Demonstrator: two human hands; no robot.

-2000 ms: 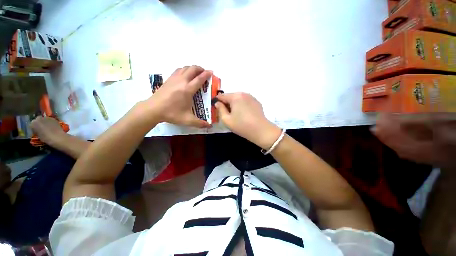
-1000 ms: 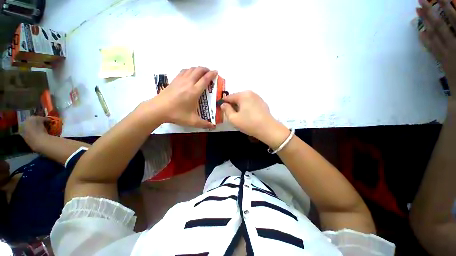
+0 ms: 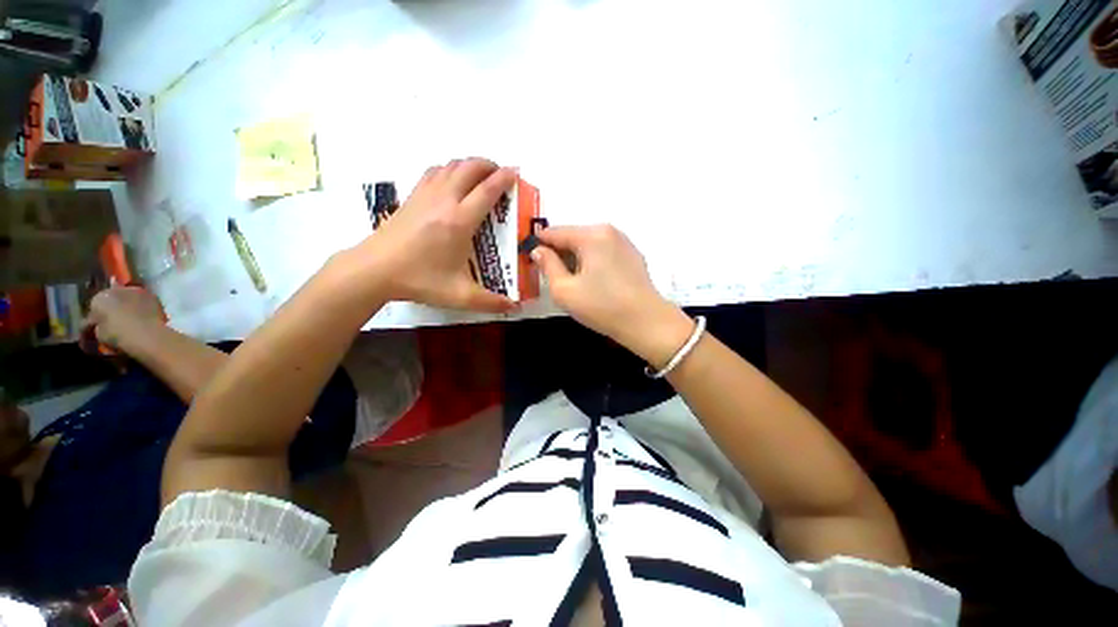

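Note:
A small retail box (image 3: 494, 249), with white printed side and orange end, lies on the white tabletop near its front edge. My left hand (image 3: 441, 239) is spread over the box and holds it from the left. My right hand (image 3: 601, 276) grips a small dark tool, seen only as a dark tip at the box's orange end beside the dark-edged hang tab; it looks like the utility knife (image 3: 532, 244). Most of the tool and part of the box are hidden by my fingers.
A yellow sticky note (image 3: 277, 159) and a second knife (image 3: 247, 255) lie left. A clear plastic tray (image 3: 172, 239) is further left, near another box (image 3: 92, 126). Another person's hand (image 3: 123, 321) is at the left. A large printed carton (image 3: 1079, 92) is at the right edge.
The row of orange boxes at right left view after the oldest frame. The other person's hand at upper right is gone and a printed carton shows there. My hands have barely moved.

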